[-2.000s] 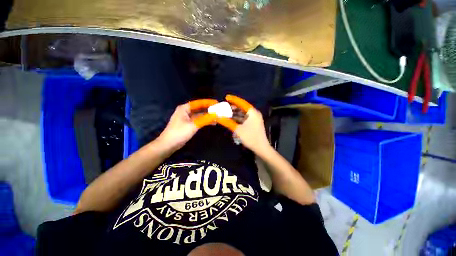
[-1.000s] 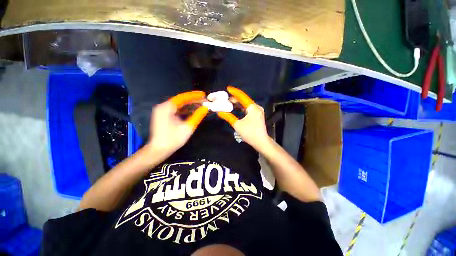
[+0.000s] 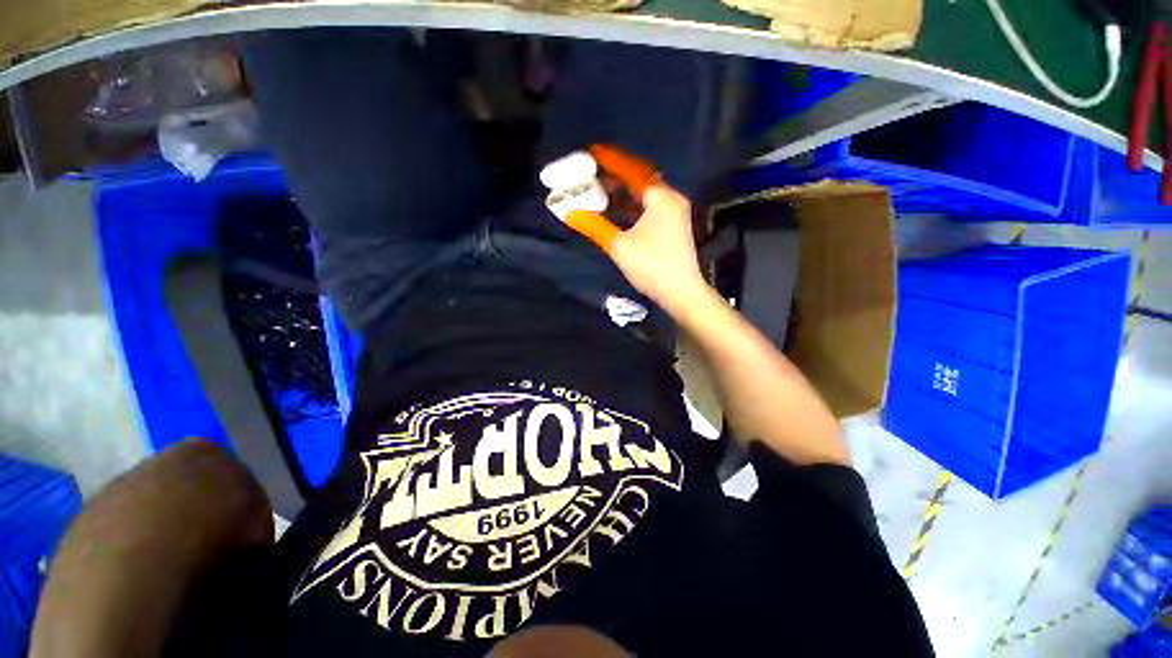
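Note:
A small white case point(image 3: 575, 188) with its lid raised is held above the lap, near the middle of the view. It looks like an earbud case; its inside is too small to read clearly. My right hand point(image 3: 643, 225), with orange finger cots on thumb and fingers, grips it from the right side. My left hand is out of the picture. Only my bent left arm point(image 3: 161, 540) shows, large at the lower left.
The bench edge point(image 3: 566, 23) crosses the top, with cardboard and green mat above it. Red-handled pliers point(image 3: 1148, 97) and a white cable point(image 3: 1047, 80) lie at top right. A blue bin with dark cables point(image 3: 135, 334) stands left. A carton point(image 3: 848, 302) and blue bin point(image 3: 1003, 366) stand right.
My left hand has let go of the white case and left the picture, its arm folding back. The case is now open in my right hand. The view has shifted lower.

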